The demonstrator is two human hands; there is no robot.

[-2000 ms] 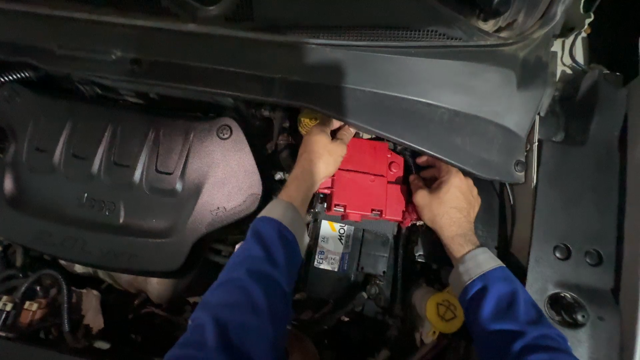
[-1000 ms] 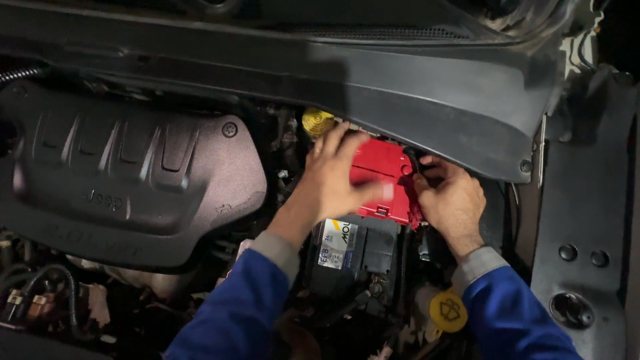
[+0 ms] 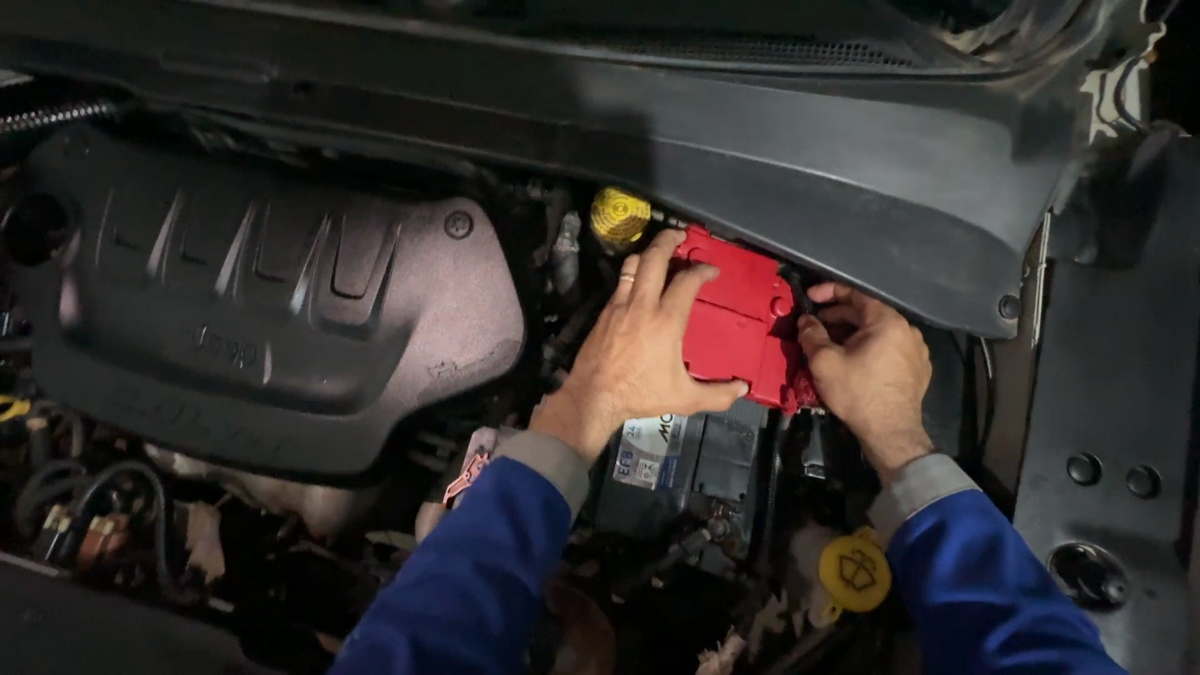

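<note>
A red plastic terminal cover (image 3: 736, 323) lies over the rear part of a car battery (image 3: 694, 459) in the engine bay. My left hand (image 3: 642, 342) is spread across the cover's left side, its fingertips at the far edge and the thumb along the near edge. At the cover's right side, my right hand (image 3: 867, 356) pinches something dark, which looks like a black cable or strap (image 3: 799, 286); the fingers partly hide it. The battery's label faces up in front of the cover.
A Jeep engine cover (image 3: 272, 319) fills the left. Behind the battery runs the black cowl panel (image 3: 834, 178), close above my hands. A yellow reservoir cap (image 3: 621, 216) stands at the back left, a yellow washer cap (image 3: 855, 572) at the near right. Hoses and wiring surround them.
My left hand, raised over the cover a second ago, now rests on it with its fingers spread. The right hand has stayed at the cover's right side.
</note>
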